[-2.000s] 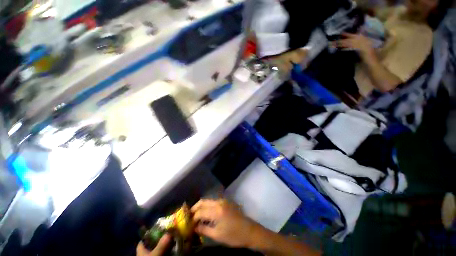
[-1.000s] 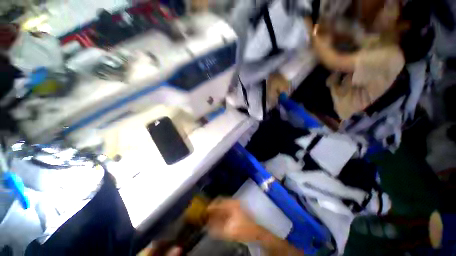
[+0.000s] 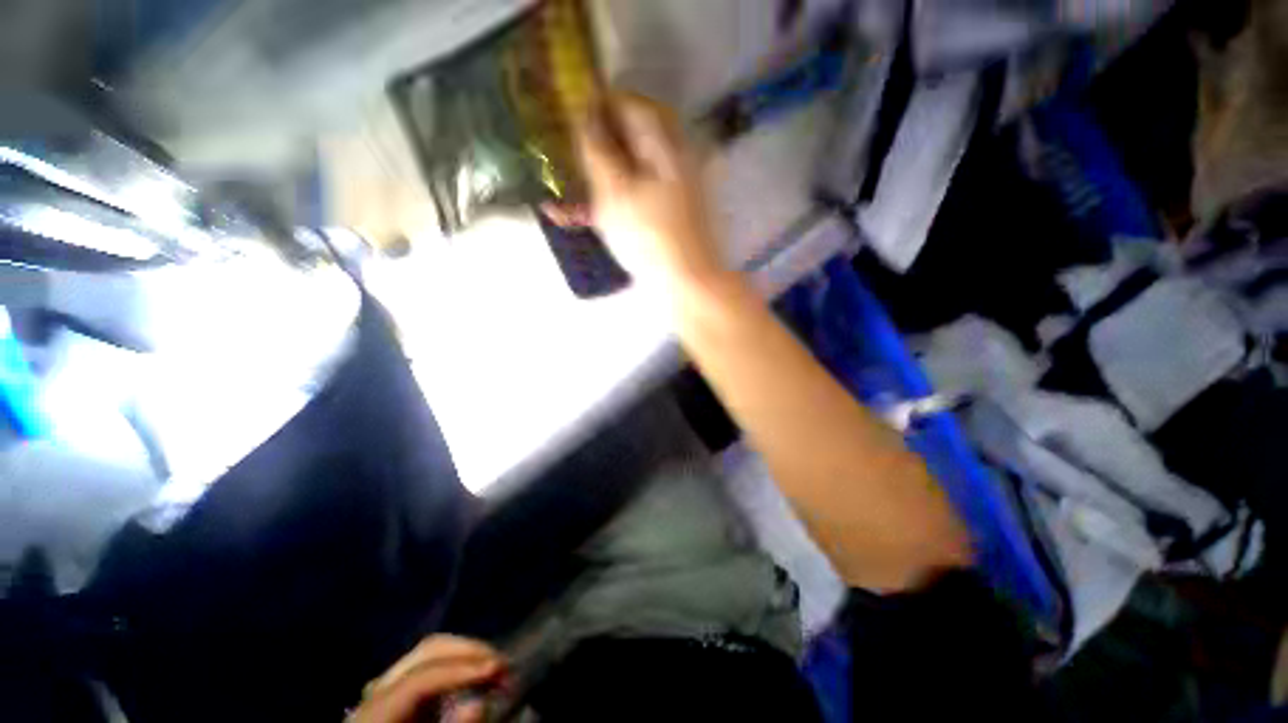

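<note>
My right hand (image 3: 643, 177) is raised over the machine table (image 3: 523, 381) and holds a shiny dark green and yellow packet (image 3: 495, 120) by its right side. The smartphone (image 3: 582, 257) lies on the table, partly hidden behind the packet and hand. My left hand (image 3: 435, 681) is low at the bottom edge, partly cut off and blurred. Something small and dark may be at its fingers, but I cannot tell what. A black fabric panel (image 3: 325, 494) hangs over the table's front edge at the left, beside bright white cloth (image 3: 226, 325).
A blue rack (image 3: 883, 353) stands below right. White and black garment panels (image 3: 1074, 438) are heaped beyond it. A bright blue object (image 3: 17, 374) is at the far left. Grey cloth (image 3: 664, 551) covers my lap. The lamp glare washes out the needle area.
My right hand has risen from beside my lap to above the table with the packet, which now covers part of the phone. My left hand stays low. The view has shifted.
</note>
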